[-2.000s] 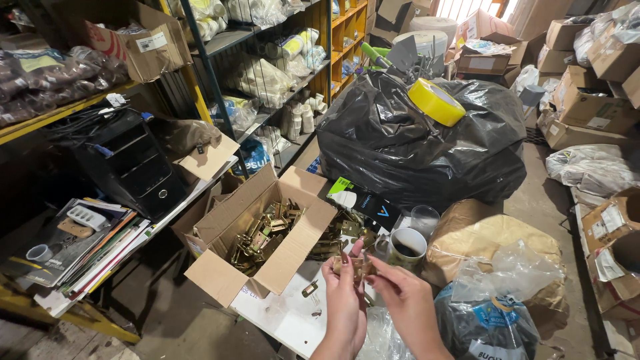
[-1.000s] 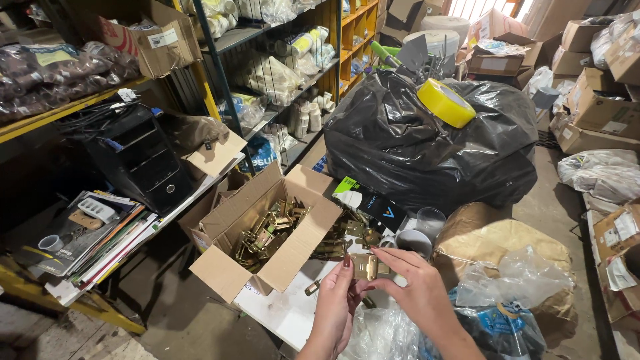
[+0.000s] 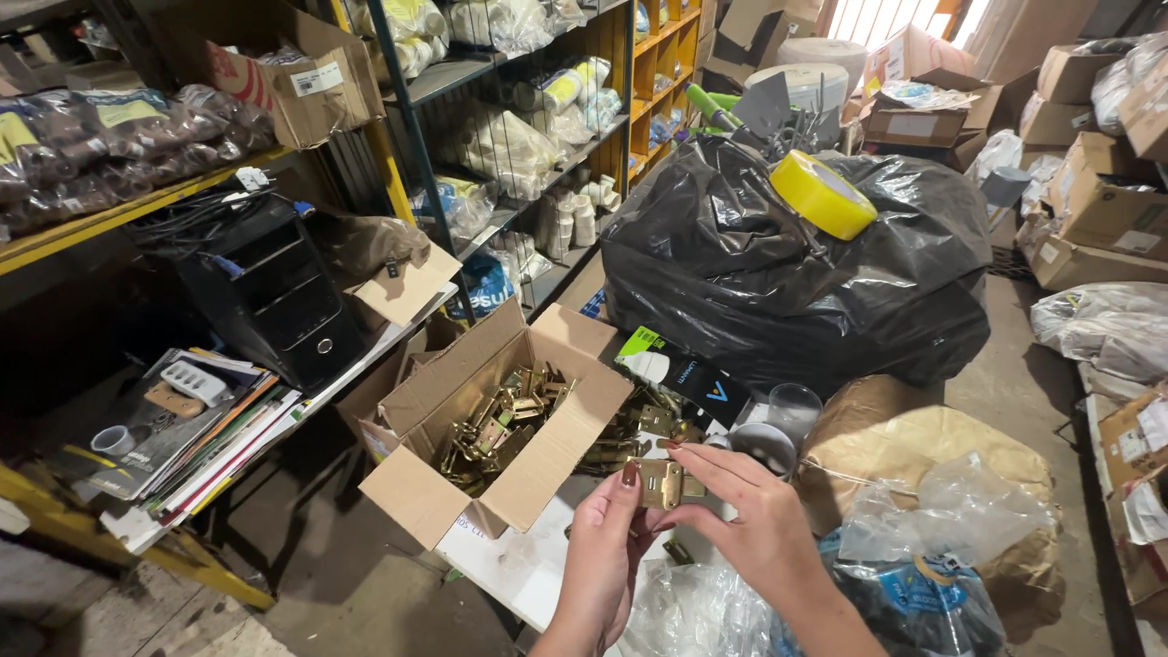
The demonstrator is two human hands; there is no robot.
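A brass-coloured metal latch plate [image 3: 659, 484] is gripped between both hands above the white table [image 3: 520, 557]. My left hand [image 3: 607, 525] holds its left side, thumb on the face. At its right edge, my right hand [image 3: 744, 506] pinches it with thumb and fingers. To the left, an open cardboard box [image 3: 557, 470] holds many similar metal pieces [image 3: 502, 424]. More such pieces [image 3: 657, 420] lie in a pile just behind my hands. A mug [image 3: 765, 447] and a clear plastic cup [image 3: 794, 411] stand beyond my right hand.
A black plastic bag [image 3: 785, 283] with a roll of yellow tape [image 3: 823, 194] on it fills the back. Brown paper sacks [image 3: 922, 447] and a clear plastic bag [image 3: 940, 547] sit at right. A computer tower [image 3: 283, 292] and papers [image 3: 210, 438] are at left.
The metal piece in my hands now shows its flat face more fully to the camera than two seconds ago. My hands stay near the same spot, beside the box.
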